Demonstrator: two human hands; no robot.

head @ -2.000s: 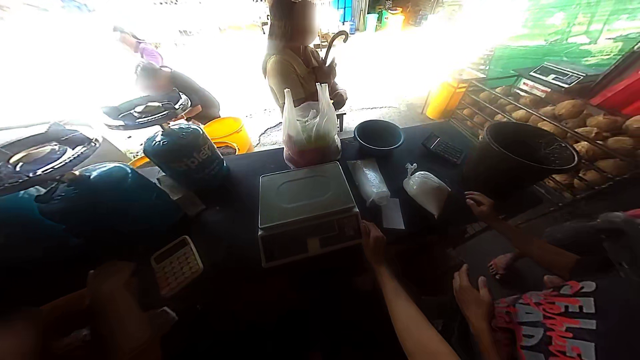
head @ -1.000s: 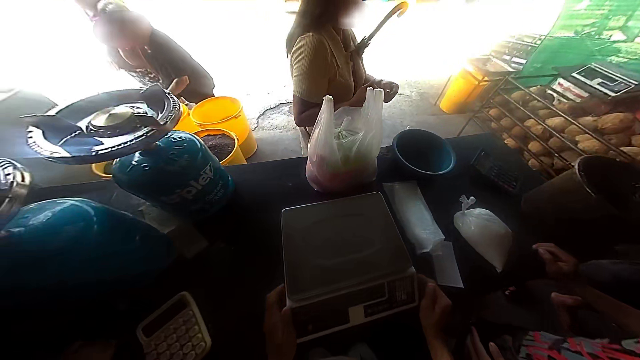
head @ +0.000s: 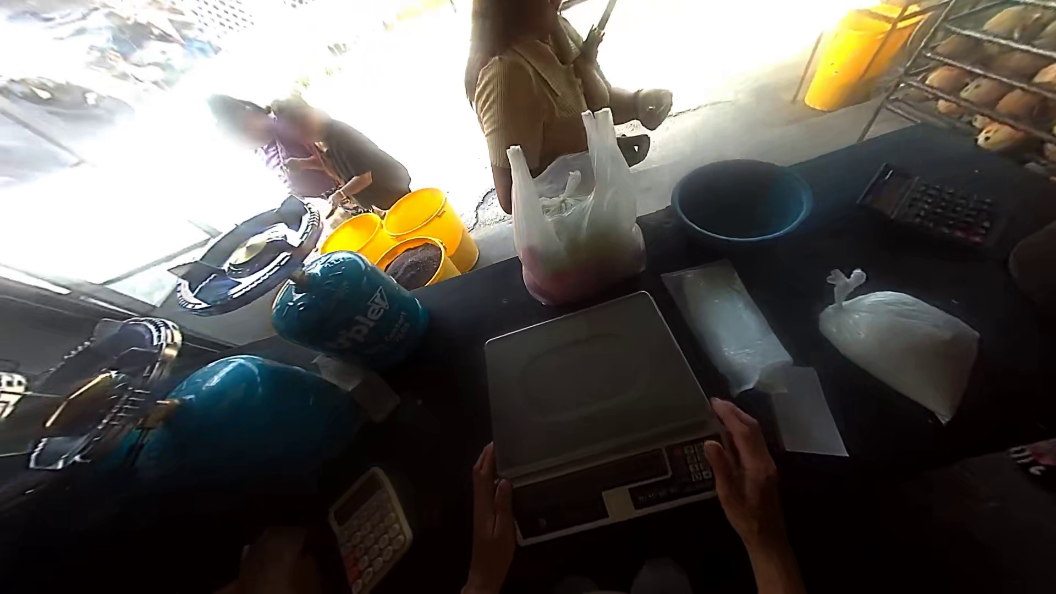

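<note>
A digital weighing scale (head: 598, 388) with a flat metal pan stands on the dark table. My left hand (head: 492, 516) grips its left side near the front corner, and my right hand (head: 742, 470) grips the right side beside the keypad. Nothing rests on the pan. Just behind the scale sits a white plastic carrier bag (head: 582, 239) with reddish and green contents. To the right lie a clear plastic packet (head: 726, 326), a pale flat piece (head: 807, 412) and a tied bag of white contents (head: 903, 342). A light calculator (head: 371, 528) is left of my left hand.
A dark blue basin (head: 742, 202) and a black calculator (head: 932, 202) are at the back right. Blue gas cylinders (head: 351, 309) with burners stand at the left. Beyond the table are yellow buckets (head: 429, 223), a person (head: 536, 99) and a rack of coconuts (head: 990, 91).
Two seconds ago one hand was at the scale's right side; now my hands hold both sides. The hands of another person at the right have left view. The view has shifted strongly.
</note>
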